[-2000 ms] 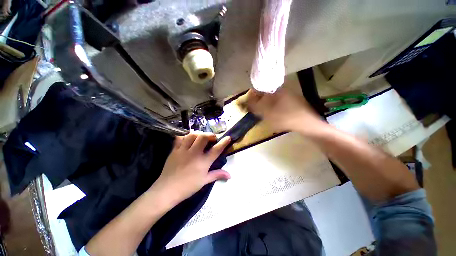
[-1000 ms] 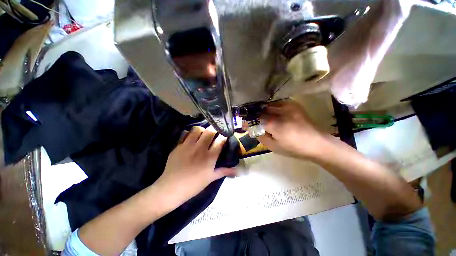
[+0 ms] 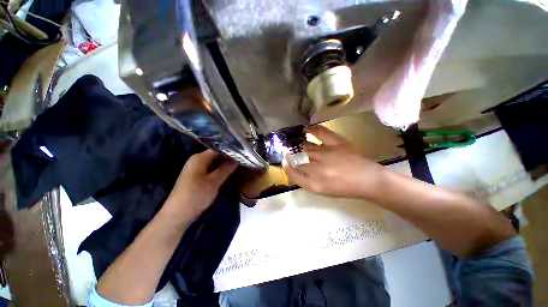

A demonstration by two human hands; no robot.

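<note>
The black garment [image 3: 120,144] lies bunched on the table left of the needle, with a tiny white mark on it. My left hand [image 3: 201,174] rests on the garment, thumb and fingers pinching the dark cloth near the machine guard. My right hand [image 3: 324,162] is at the right side of the lit presser foot [image 3: 277,147], its fingers bent beside the needle area. Whether it holds cloth is hidden. The fingertips of my left hand are partly hidden behind the shiny guard [image 3: 207,120].
The machine head with a cream knob [image 3: 330,86] overhangs the work. Pale pink-white threads [image 3: 411,72] hang from it. Green-handled snips [image 3: 450,138] lie at the right, beside a black strap [image 3: 419,157]. A printed scale [image 3: 354,232] runs along the white table.
My left hand has drawn back left from the needle area, taking the cloth edge with it. My right hand has moved left to the presser foot. The camera view has shifted.
</note>
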